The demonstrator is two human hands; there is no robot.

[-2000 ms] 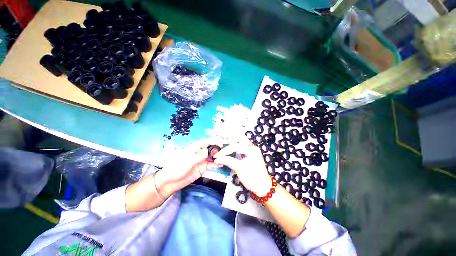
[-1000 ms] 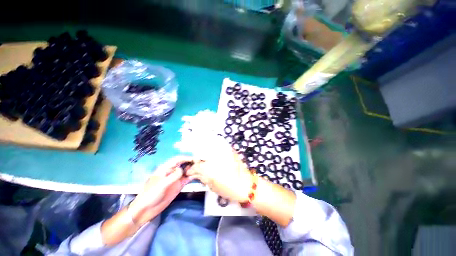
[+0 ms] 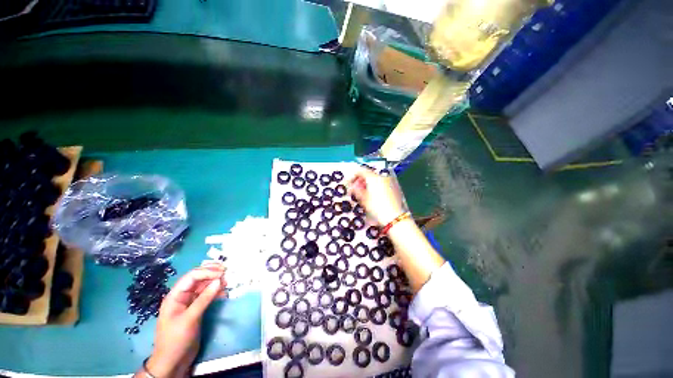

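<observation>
Many black rings [image 3: 300, 306] lie spread on the white board [image 3: 274, 210]. My right hand [image 3: 375, 196] is over the board's far right part, fingertips down among the rings; whether it grips one cannot be told. My left hand [image 3: 188, 306] is at the near left edge of the small white parts [image 3: 247, 251], thumb and forefinger together; what is between them cannot be made out. Small black parts [image 3: 147, 291] lie heaped left of my left hand, below the clear plastic bag [image 3: 122, 218], which holds more dark parts.
Black cylinders [image 3: 22, 214] stand on the brown board [image 3: 65, 240] at the far left. A dark green belt [image 3: 221, 96] runs beyond the teal bench [image 3: 214, 173]. A yellowish wrapped post [image 3: 424, 118] stands past the board's far right corner. Blue crates [image 3: 531, 55] are at upper right.
My hands have moved apart; earlier they were together at a dark ring. My right hand has moved to the far right of the board. The view has turned to the right.
</observation>
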